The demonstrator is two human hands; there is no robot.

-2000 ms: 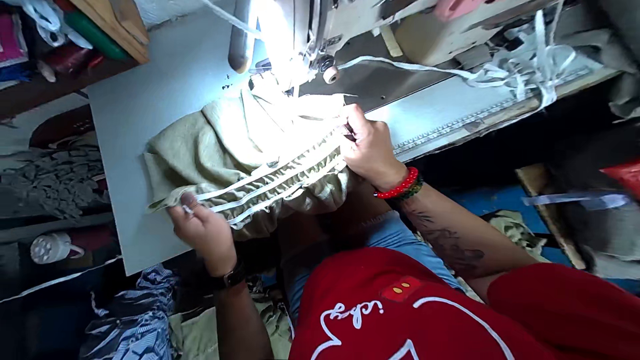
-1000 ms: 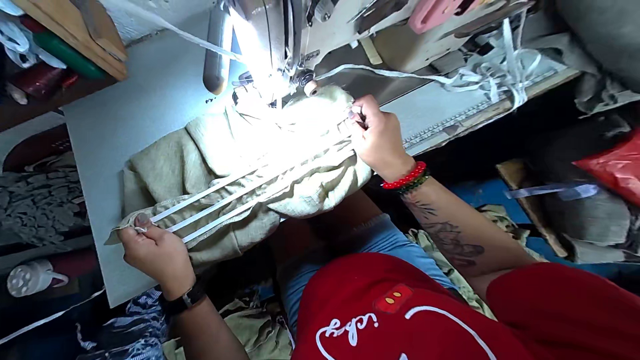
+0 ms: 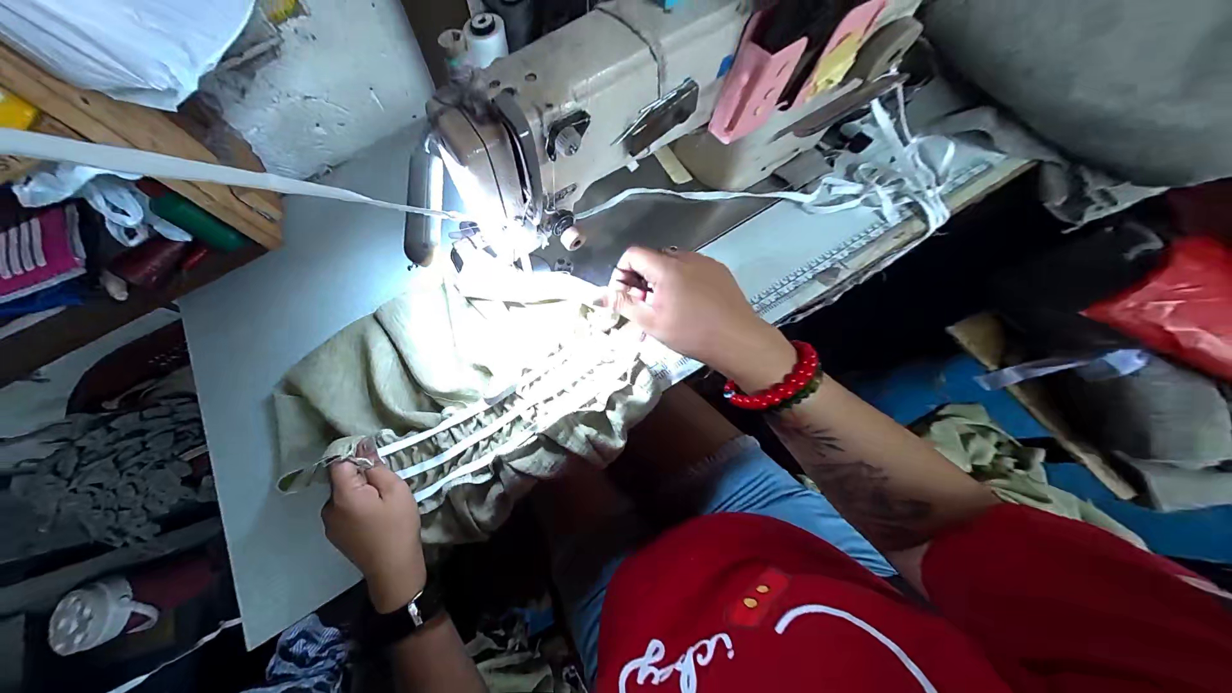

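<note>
A khaki fabric piece lies on the sewing machine's table, with white elastic strips running across its gathered edge. My left hand, with a dark wristwatch, pinches the left end of the fabric and strips. At their right end, my right hand, wearing red beads, has its fingertips on the fabric. The sewing machine stands behind the cloth, and its lamp glare hides the needle area. White tape runs from near the machine head to a tangled heap on the right.
A wooden shelf with bags and cloth stands at the left. White thread spools sit behind the machine. A pink holder is fixed on its arm. Fabric scraps lie below left, and a red plastic bag is at right.
The strips and cloth edge looked flatter and straighter a second ago; now they are bunched into gathers. Both hands remain at the two ends. The view has shifted.
</note>
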